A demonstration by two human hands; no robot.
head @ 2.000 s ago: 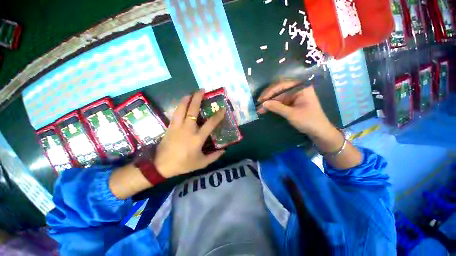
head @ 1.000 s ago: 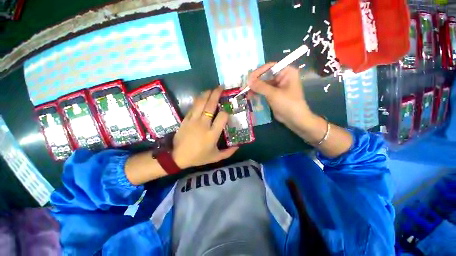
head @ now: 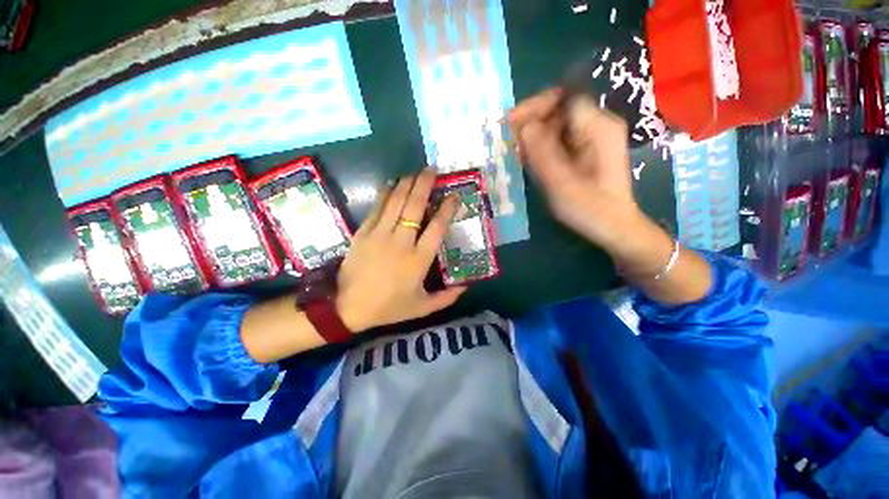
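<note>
An open phone assembly point(head: 469, 234) with a red frame, green board and silver area lies on the dark green bench. My left hand point(head: 385, 258) rests along its left side, fingertips on its upper part and thumb at its lower edge, holding it. My right hand point(head: 575, 161) is raised up and to the right of the phone, beside the light-blue adhesive sheet point(head: 458, 88). It is blurred, its fingers pinched around the tweezers, which show only as a faint dark blur. Any small part at the tip cannot be made out.
Several open red phones point(head: 222, 219) stand in a row at left, below another light-blue sheet point(head: 205, 107). An orange-red bin point(head: 682, 73) is at upper right, with white slips point(head: 624, 78) scattered beside it. A clear phone tray point(head: 770, 195) is far right.
My right hand moved down to the phone with the tweezers, then up and right away from it. The view shifted, and my left hand has stayed on the phone.
</note>
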